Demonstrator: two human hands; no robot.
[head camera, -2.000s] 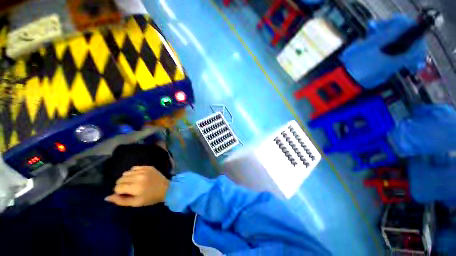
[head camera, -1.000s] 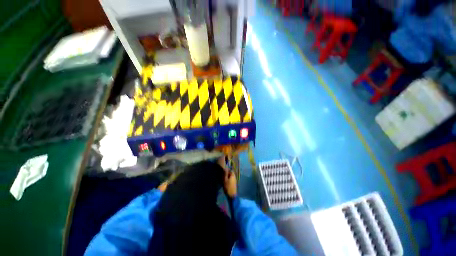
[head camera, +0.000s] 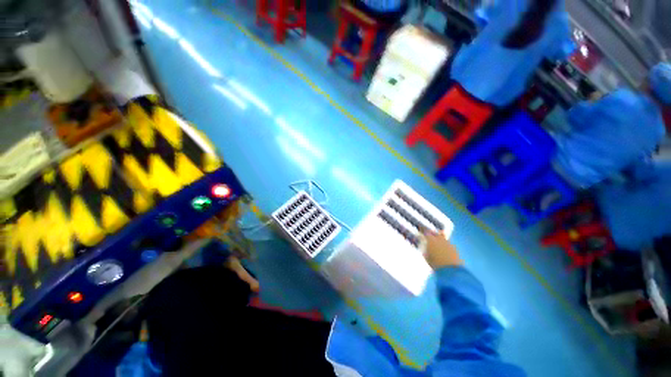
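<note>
My right hand (head camera: 441, 251) reaches over the white parts tray (head camera: 410, 266), its fingertips at the near end of the rows of dark slots. Whether it grips a part cannot be told. My left hand (head camera: 243, 274) shows only as a bit of skin beside a large black shape, below the press panel; the rest is hidden and its grip cannot be seen. A second white tray (head camera: 307, 224) with dark rows stands left of the first.
The press bed (head camera: 88, 169) with yellow-black diamonds and its blue control panel (head camera: 132, 254) fill the left. An orange-brown fixture (head camera: 82, 118) sits behind. Red stools (head camera: 452, 121), a blue stool (head camera: 504, 158) and people in blue smocks (head camera: 508, 55) are at the right.
The view has swung right since one second ago. My right hand has moved from below the press panel out to the white tray at the right.
</note>
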